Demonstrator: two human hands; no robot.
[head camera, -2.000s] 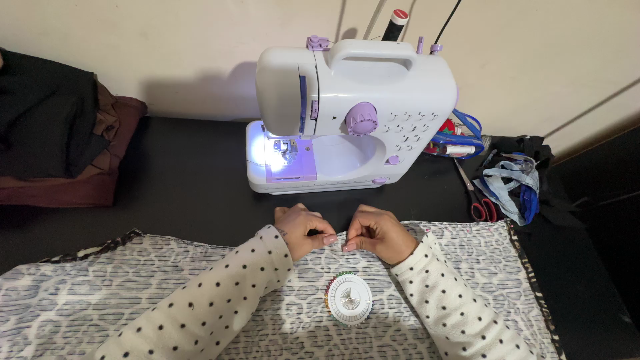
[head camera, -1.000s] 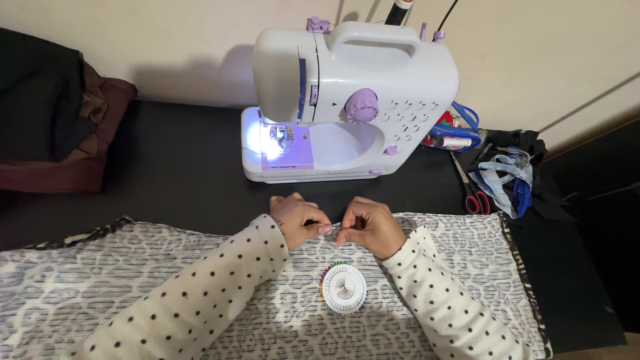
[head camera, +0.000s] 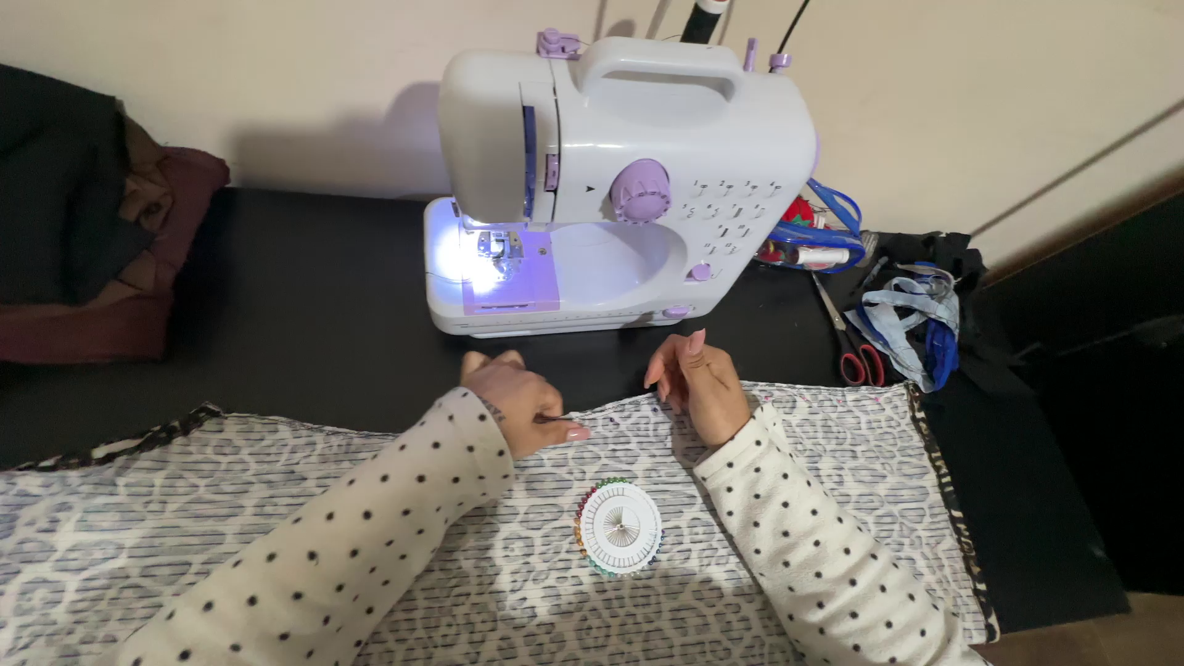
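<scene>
A patterned white-and-grey fabric lies across the front of the black table. My left hand pinches its far edge between thumb and fingers, just in front of the sewing machine. To the right, my right hand is raised over the same edge with fingers curled and thumb up; whether a pin is between the fingertips cannot be told. A round wheel of coloured-head pins rests on the fabric between my forearms. Behind the hands stands a white and purple sewing machine with its lamp lit.
Dark and maroon cloth is heaped at the left. Right of the machine are a blue-trimmed clear pouch, red-handled scissors and a tangle of light and blue fabric strips. Black cloth lies beyond them. A wall rises behind.
My hands, close together at the fabric edge before, are now apart. The right hand has moved right and lifted its fingers, while the left remains at the edge.
</scene>
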